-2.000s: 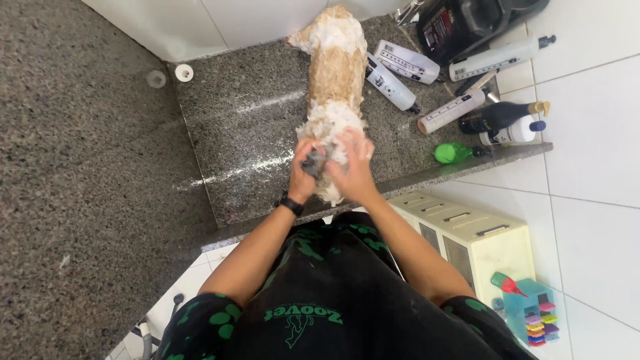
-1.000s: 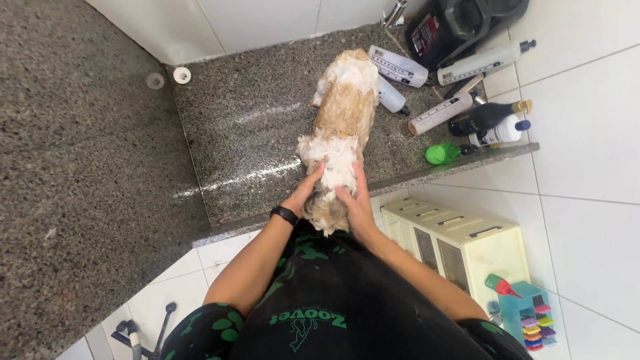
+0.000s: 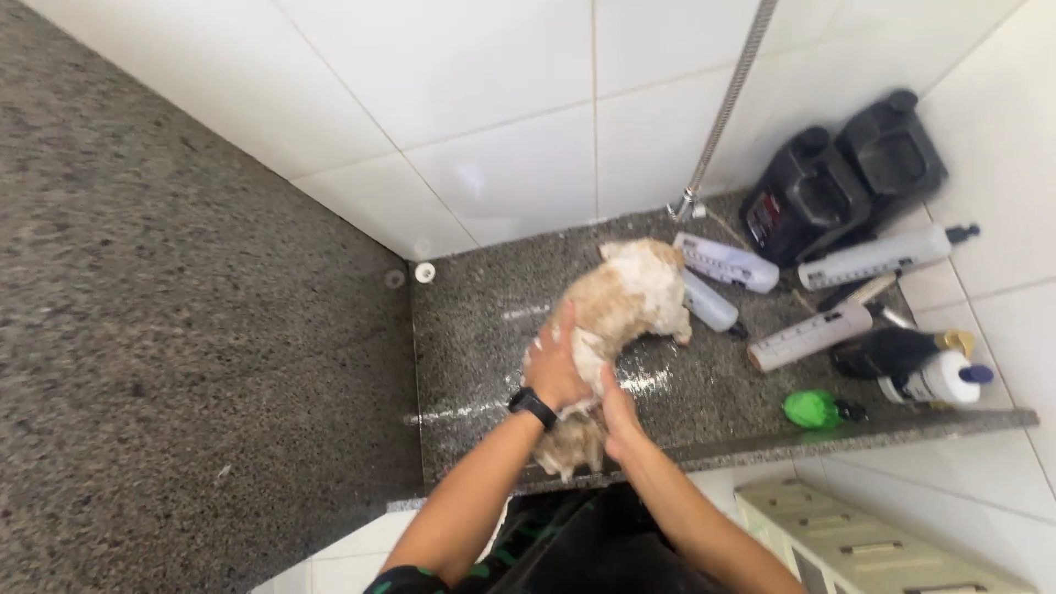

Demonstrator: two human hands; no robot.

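A small light-brown dog [image 3: 623, 297], wet and covered with white lather, stands on the speckled granite counter [image 3: 487, 355]. Its head [image 3: 569, 445] points toward me at the front edge, and its rear is near the bottles. My left hand [image 3: 557, 363], with a black band on the wrist, lies spread over the dog's shoulder and side. My right hand [image 3: 616, 408] rests against the other side of its neck, fingers partly hidden. A translucent bottle with a black cap [image 3: 709, 301] lies beside the dog's hindquarters, close to a second bottle with printed marks [image 3: 726, 262].
Black jugs [image 3: 804, 194] stand in the back right corner. Several bottles lie at the right, among them a green one [image 3: 811, 410]. A metal shower hose [image 3: 730, 103] hangs at the back wall. A granite wall [image 3: 206, 330] rises at left; a drawer cabinet [image 3: 850, 528] stands below.
My hands have moved from around the dog's head to its neck and shoulder. The dog's body, straight before, is now bent, with its rear toward the bottles. The view has shifted.
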